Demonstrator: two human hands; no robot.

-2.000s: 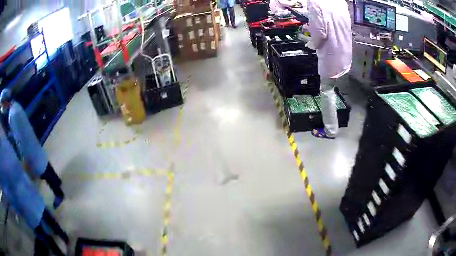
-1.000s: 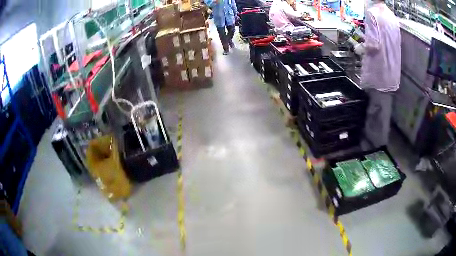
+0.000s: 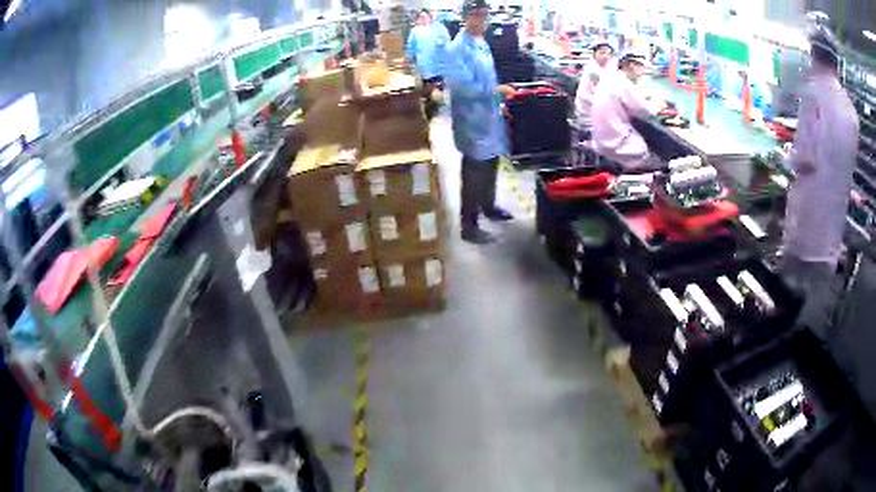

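Note:
Neither of my hands is in the picture. Nearest on the right, a black turnover bin (image 3: 722,384) holds an assembled circuit board (image 3: 780,411) with its parts and pale heatsinks facing up. Behind it, stacked black bins hold more boards with long white heatsinks (image 3: 704,307). Farther back, red separator sheets (image 3: 663,223) lie over a bin with a circuit board (image 3: 693,183) on top. The picture is blurred, so small parts cannot be told.
Cardboard boxes (image 3: 401,229) are stacked left of the aisle. A green-topped bench (image 3: 115,279) with red sheets runs along the left. A person in blue (image 3: 476,96) stands ahead; people in pink (image 3: 620,120) are at the right line, one standing (image 3: 821,163). Yellow-black tape (image 3: 361,413) marks the floor.
The view has moved forward along the aisle. The boxes and right-hand bins are nearer. The bin of green boards and the yellow container have left the view. A standing person in blue now shows nearer.

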